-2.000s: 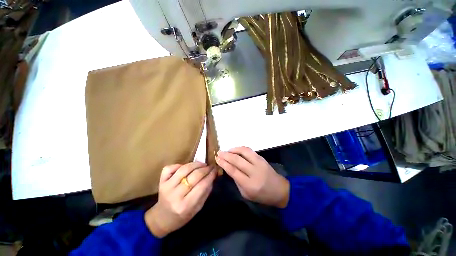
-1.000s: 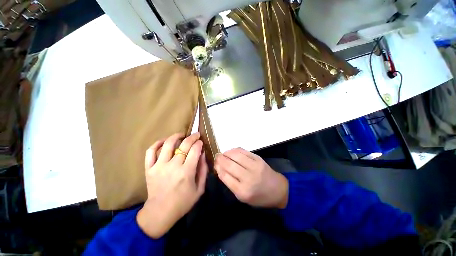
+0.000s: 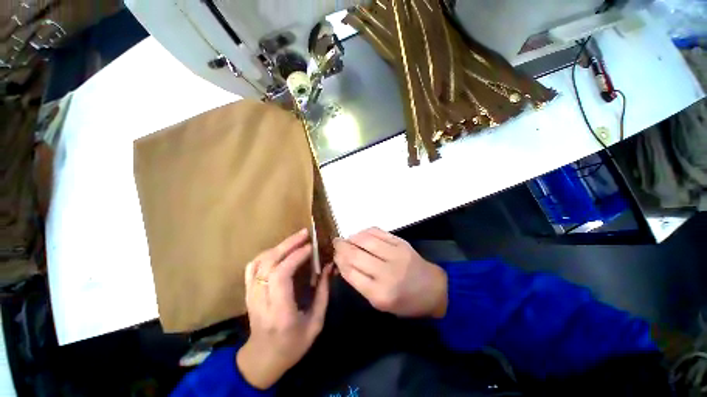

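A flat tan-brown fabric panel (image 3: 225, 209) lies on the white table, its lower edge past the table's front edge. Its upper right corner is under the presser foot (image 3: 301, 101). A dark brown zipper (image 3: 322, 205) with a gold line runs from the foot down along the panel's right edge. My right hand (image 3: 391, 273) pinches the zipper's lower end between thumb and fingers. My left hand (image 3: 285, 298), with a ring, is at the panel's lower right edge, thumb and fingers around the edge and a narrow white strip (image 3: 315, 246). The left fingertips are partly hidden.
The white sewing machine (image 3: 194, 39) stands over the table (image 3: 93, 233). A zipper bundle (image 3: 457, 85) fans out under its arm. A red and black item (image 3: 601, 81) with a dark cord lies at right. Blue items (image 3: 570, 198) are below the table. Brown pieces are piled at far left.
My left hand has moved down from the panel's edge and its fingers have parted around the edge. The white strip's visible part is narrower. The view has shifted slightly; my right hand stays at the zipper.
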